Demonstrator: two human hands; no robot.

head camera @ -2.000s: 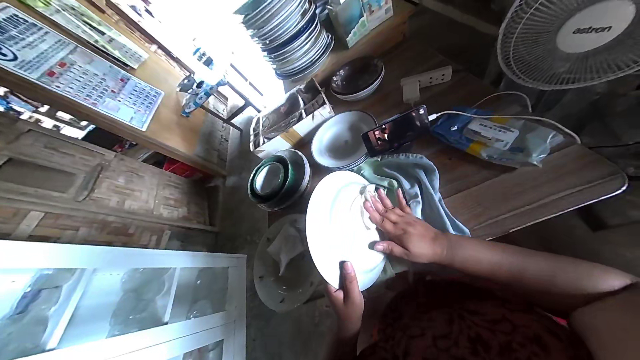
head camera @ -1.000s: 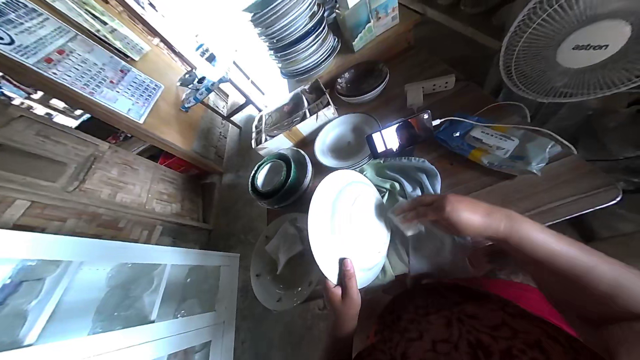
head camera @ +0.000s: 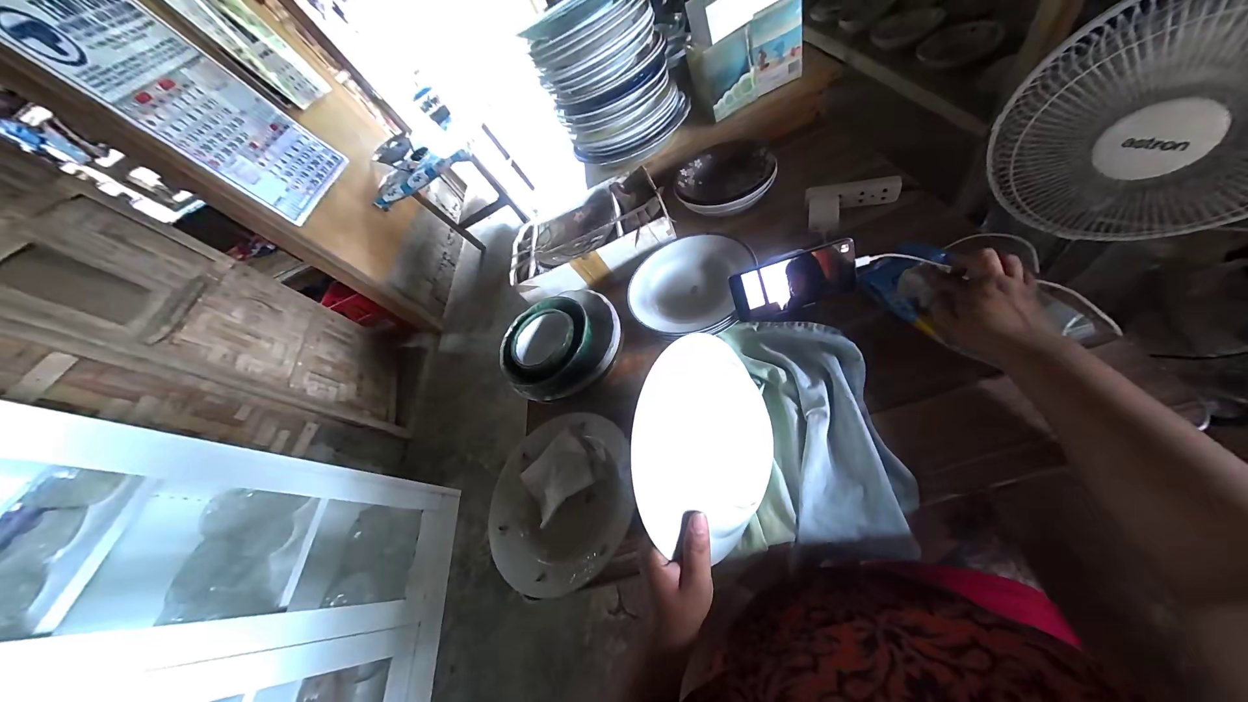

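Observation:
My left hand (head camera: 685, 580) grips the lower rim of a white oval plate (head camera: 702, 439), thumb on its face, held tilted above the table. At the right, my right hand (head camera: 980, 297) is on or just over a blue and clear plastic packet (head camera: 892, 283); its fingertips are blurred, so whether it grips the packet is unclear. Beside the plate lies a pale green and grey-blue cloth (head camera: 829, 419). A lit phone (head camera: 793, 280) with a white cable stands behind the cloth. Left of the plate is a large oval platter (head camera: 556, 565) with a crumpled wipe or tissue (head camera: 563, 472) on it.
Green-rimmed bowls (head camera: 546, 341), white plates (head camera: 690, 283), a dark bowl (head camera: 726, 175) and a divided box (head camera: 595, 239) surround the phone. Behind them stands a tall plate stack (head camera: 614, 83). A power strip (head camera: 853, 192) and an electric fan (head camera: 1150, 136) are at the right, a white-framed cabinet (head camera: 234, 565) at lower left.
My right hand was on the plate's face, then over the cloth, and is now farther right at the plastic packet. My left hand still holds the plate.

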